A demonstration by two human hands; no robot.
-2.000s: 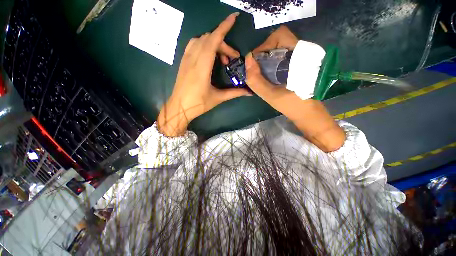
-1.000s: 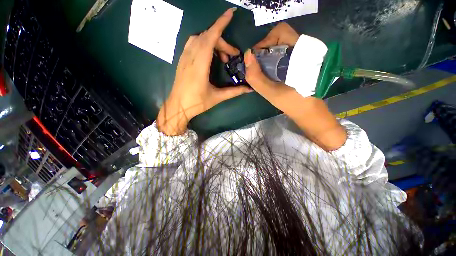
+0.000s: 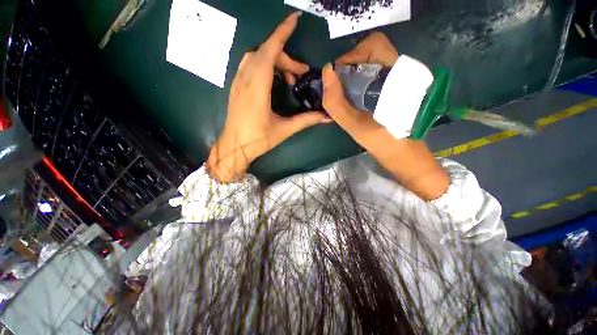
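Observation:
My left hand (image 3: 252,108) holds a small black housing (image 3: 307,90) between its fingers, above the green bench. My right hand (image 3: 357,108) is closed around a power screwdriver (image 3: 402,96), a grey-black cylinder with a white wrap and a green rear cap. The front end of the screwdriver is at the housing; its tip is hidden by my right fingers. A heap of tiny black screws (image 3: 357,8) lies on white paper (image 3: 370,27) beyond my hands.
A plain white paper (image 3: 201,43) lies on the bench (image 3: 137,72) at the upper left. A large black gridded tray (image 3: 78,124) with shiny units is at the left. A pale tube (image 3: 494,120) trails from the green cap. A grey-white machine (image 3: 62,288) stands at the lower left.
The screwdriver's rear end and green cap have tilted slightly downward in the picture. The person's dark-clad leg and shoe at the right edge have gone from view. Both hands keep their grips.

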